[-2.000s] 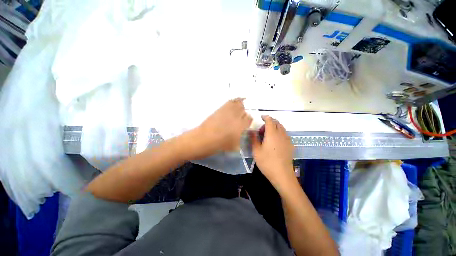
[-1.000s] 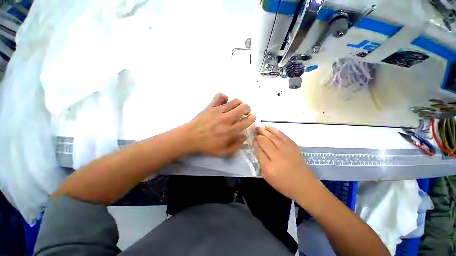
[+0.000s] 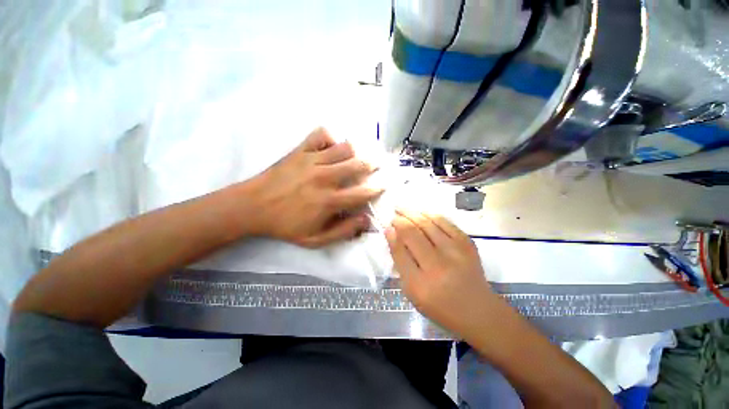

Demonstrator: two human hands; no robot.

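A sheer white garment panel [image 3: 320, 264] lies on the table's front part, under and between my hands, and hangs slightly over the ruler edge. My left hand [image 3: 324, 196] lies on it with bent fingers, just left of the machine head. My right hand [image 3: 436, 264] holds the cloth edge with its fingertips, close beside my left fingertips. The sewing machine head [image 3: 480, 80] stands just beyond the hands. Glare hides the needle plate and much of the white cloth there.
A white garment pile [image 3: 72, 104] spreads over the left. Thread snips [image 3: 673, 268] and a red-orange cord [image 3: 707, 264] lie at the right end. The ruler [image 3: 288, 297] runs along the front edge. White cut pieces [image 3: 619, 359] and olive-green cloth [image 3: 695, 371] show below right.
The view has moved closer to the machine head, which looks much larger. Both hands have come nearer to it with the cloth. My left hand now lies flatter on the cloth.
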